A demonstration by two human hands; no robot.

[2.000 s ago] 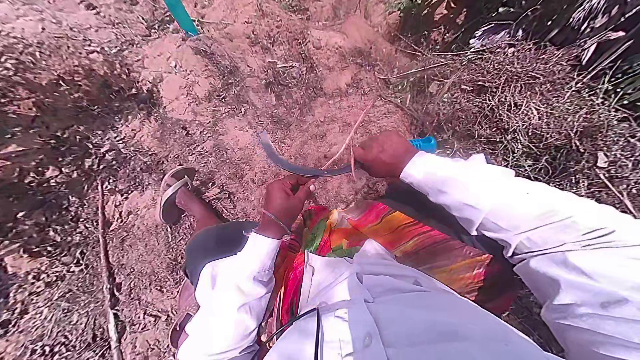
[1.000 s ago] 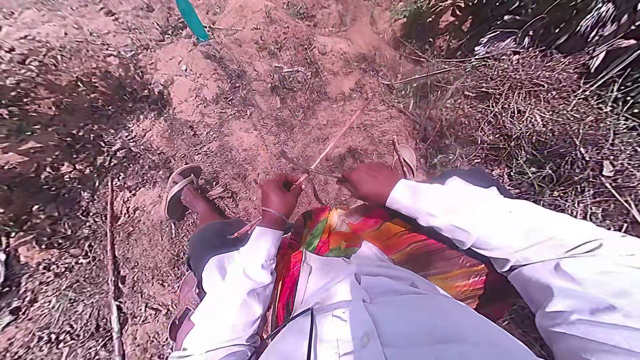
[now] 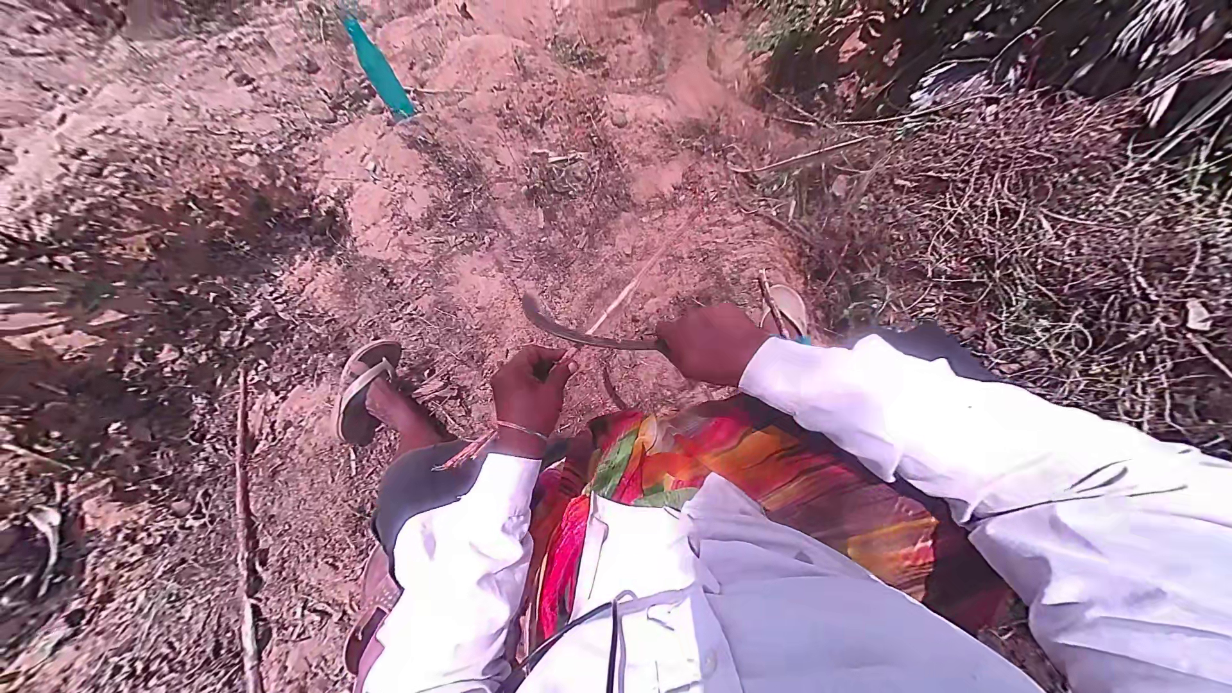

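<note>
My right hand [image 3: 712,344] is closed around the handle end of a sickle, whose curved metal blade [image 3: 597,339] points left toward my other hand. Between the thumb and fingers of my left hand [image 3: 531,387] is the lower end of a thin, pale stick [image 3: 630,287], which slants up and to the right over the soil. The blade crosses the stick just above my left fingertips; whether they touch I cannot tell. Below both hands a multicoloured cloth [image 3: 770,462] lies over my lap.
Dry, tangled twigs [image 3: 1039,221] cover the ground at the right. A teal object [image 3: 377,67] lies at the upper left, and a long thin stick [image 3: 244,529] rests on the soil at the left. My sandalled foot [image 3: 361,390] is beside my left knee.
The sickle blade, seen nearly edge-on a second ago, now shows its curve. Two seconds ago a blue object was beside my right wrist; only a bit of blue shows there now.
</note>
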